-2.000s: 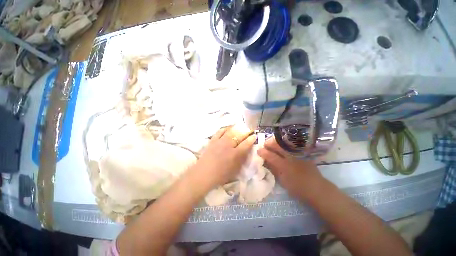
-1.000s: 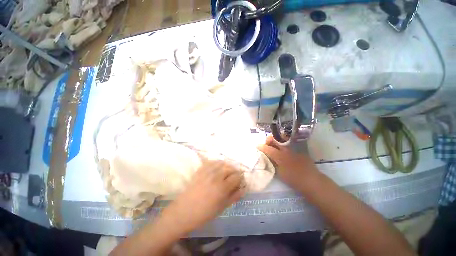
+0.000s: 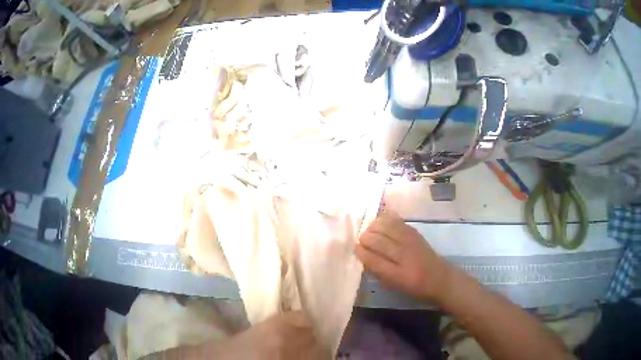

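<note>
The cream garment piece (image 3: 316, 239) runs from the bright, overexposed area left of the needle down over the table's front edge. My left hand (image 3: 285, 337) grips its lower part at the bottom of the view, partly cut off by the frame. My right hand (image 3: 393, 254) holds the garment's right edge between fingers and thumb, just below and in front of the needle area. The sewing machine (image 3: 450, 116) stands above my right hand, with its shiny metal guard (image 3: 492, 116) in front. The needle area (image 3: 397, 171) is washed out by glare.
Olive-yellow scissors (image 3: 557, 211) and an orange and blue stick (image 3: 507, 179) lie right of the machine head. A key ring (image 3: 413, 24) hangs at its left end. Brown tape (image 3: 95, 183) crosses blue strips at left. A garment pile (image 3: 63, 42) lies upper left, checked cloth (image 3: 624, 246) far right.
My left hand has moved down to the table's front edge, drawing the garment into a long hanging fold. My right hand has moved down, away from the needle. The view has shifted.
</note>
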